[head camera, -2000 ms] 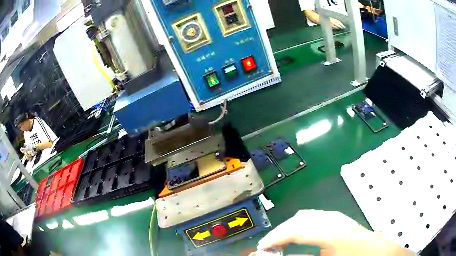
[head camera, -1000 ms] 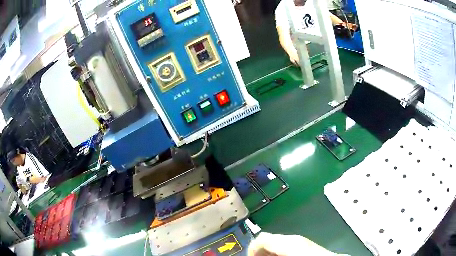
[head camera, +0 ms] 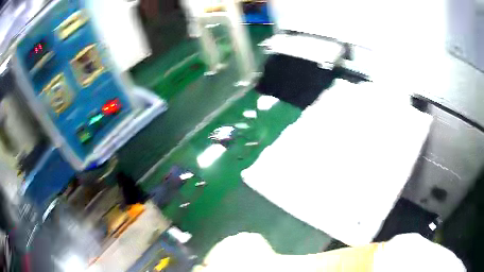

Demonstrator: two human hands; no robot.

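The frame is blurred and overexposed. My right hand (head camera: 239,254) is a pale shape at the bottom edge, partly cut off; its fingers and anything in them cannot be made out. My left hand is not in view. The press is at lower left: the nest's orange edge (head camera: 130,215), the pale fixture plate (head camera: 130,239) and part of the blue base with a yellow arrow (head camera: 162,263). Dark phone parts (head camera: 169,183) lie on the green mat (head camera: 233,210) just right of the press. Another smeared phone part (head camera: 223,135) lies farther back.
The blue control box (head camera: 69,79) stands upper left with red and green lights. A large white sheet (head camera: 339,159) covers the right of the mat, its holes washed out. A dark box with a pale top (head camera: 297,79) is behind it. White machine cabinets (head camera: 371,32) stand at the right.
The view has swung right, so the press and control box sit farther left and the white sheet is nearer the middle. More of my right arm shows along the bottom. The picture has blurred.
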